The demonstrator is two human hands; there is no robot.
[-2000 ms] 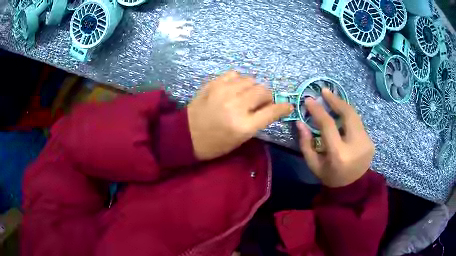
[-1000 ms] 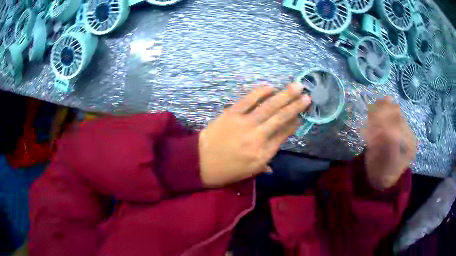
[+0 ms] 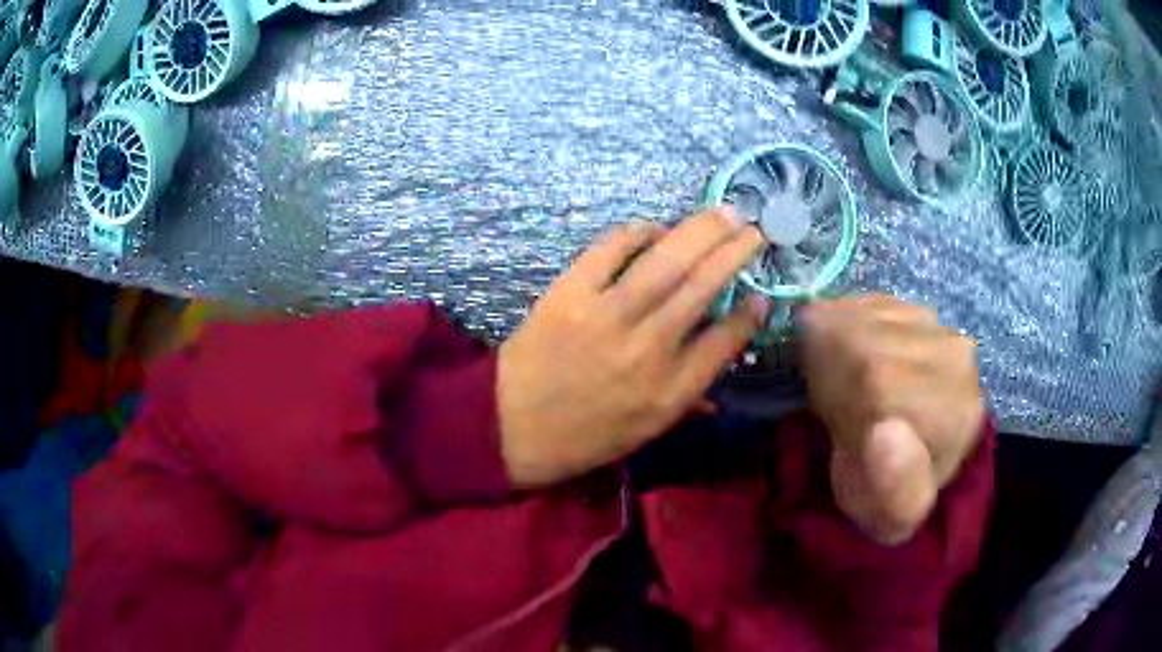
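An open mint-green fan head housing [image 3: 835,261] lies on the silver sheet near the bench's front edge. Its grey impeller [image 3: 784,217] faces up, and its neck [image 3: 772,324] points toward me, partly covered. My left hand [image 3: 631,344] holds the housing's left side, with fingertips on the rim and near the neck. My right hand [image 3: 892,389] is curled beside the neck at the right, slightly blurred. Whether it holds a tool is hidden.
The silver bubble-textured sheet [image 3: 497,166] covers the bench. Fan units [image 3: 117,166] are piled at the left, and more lie at the right, including an open one with grey blades [image 3: 928,135]. A grey sleeve-like shape [image 3: 1083,560] is at the lower right.
The housing was turned from neck-left to neck toward me. My left hand has stayed on it. My right hand left its blades, moved right, then came back beside the neck.
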